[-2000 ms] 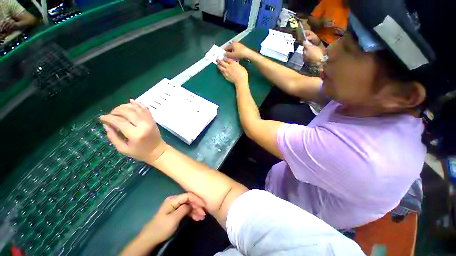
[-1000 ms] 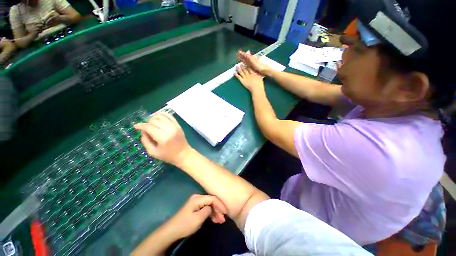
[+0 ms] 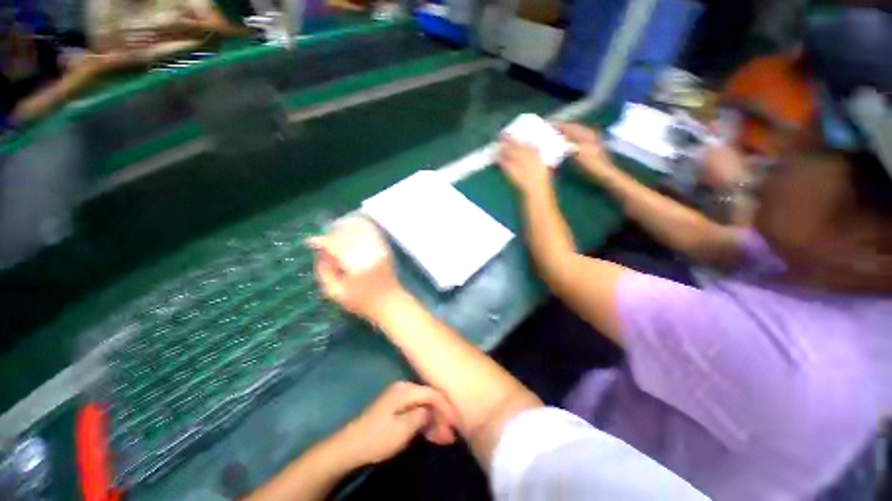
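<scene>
The frame is blurred. A clear blister tray (image 3: 220, 338) with rows of pockets lies on the green bench in front of me. My right hand (image 3: 357, 262) is over the tray's right end, fingers curled and bunched; I cannot tell if a small part is between them. My left hand (image 3: 411, 419) is loosely curled beside my right forearm, near the bench's front edge; whether it holds anything cannot be made out. A white stack of printed sheets (image 3: 438, 230) lies just right of my right hand.
A red-orange tool (image 3: 95, 452) lies at the tray's left end. A shiny clear heap (image 3: 24, 465) is at far left. The right neighbour's hands hold a white paper (image 3: 536, 140). More white sheets (image 3: 643, 135) lie beyond. People sit across the dark belt (image 3: 323, 157).
The view has swung left, so the tray, sheets and hands sit further right in it. The red-orange tool shows more fully. The neighbour's hands have moved apart around the white paper.
</scene>
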